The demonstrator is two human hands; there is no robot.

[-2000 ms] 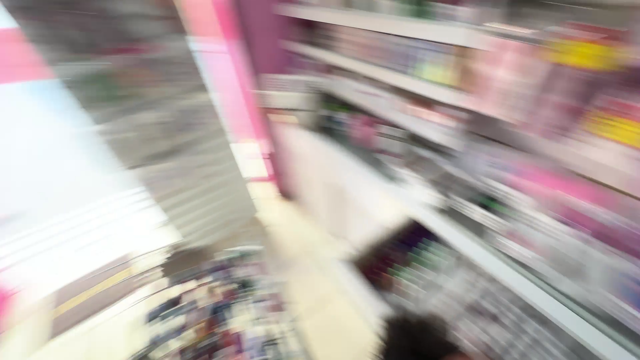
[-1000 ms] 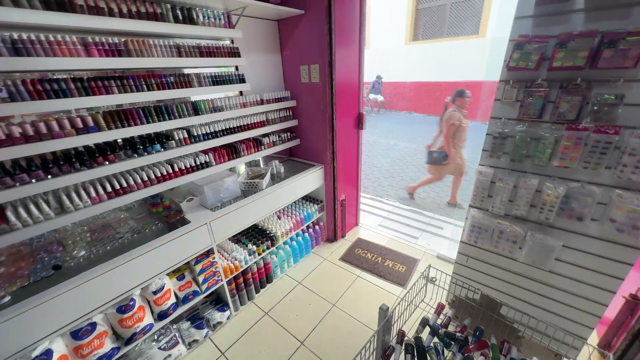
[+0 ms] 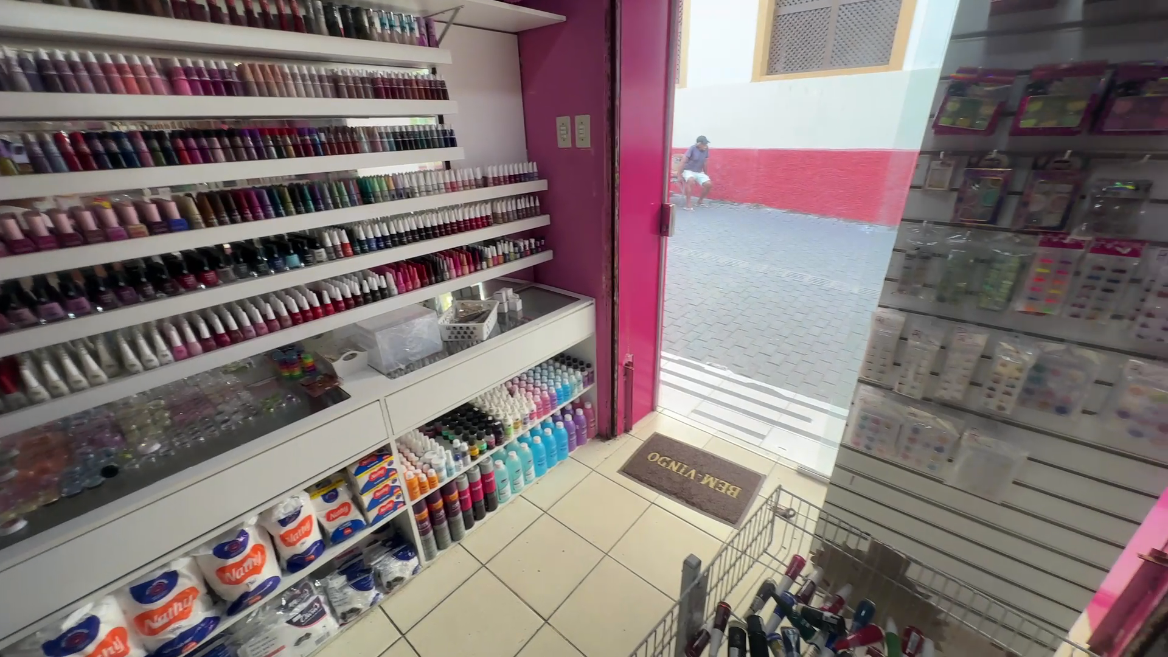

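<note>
Neither my left hand nor my right hand shows in the head view. Rows of nail polish bottles (image 3: 228, 203) stand on white wall shelves at the left. Below them a glass-topped white counter (image 3: 493, 353) carries a clear plastic box (image 3: 398, 338) and a small white basket (image 3: 469, 321). At the lower right, a wire basket (image 3: 730, 547) holds many loose nail polish bottles (image 3: 812, 620). Colored plastic bottles (image 3: 529, 456) fill the low shelves under the counter, beside bagged packs (image 3: 239, 564) that look like cotton.
A brown doormat (image 3: 692, 476) lies on the tiled floor (image 3: 538, 557) by the open doorway. Beyond it runs a paved street (image 3: 776, 283), where a person (image 3: 695, 172) sits by the red and white wall. Small packets hang on a slatted panel (image 3: 985, 520) at the right.
The person who was walking past the doorway a second ago is out of sight. The view swung widely from the blurred first frame.
</note>
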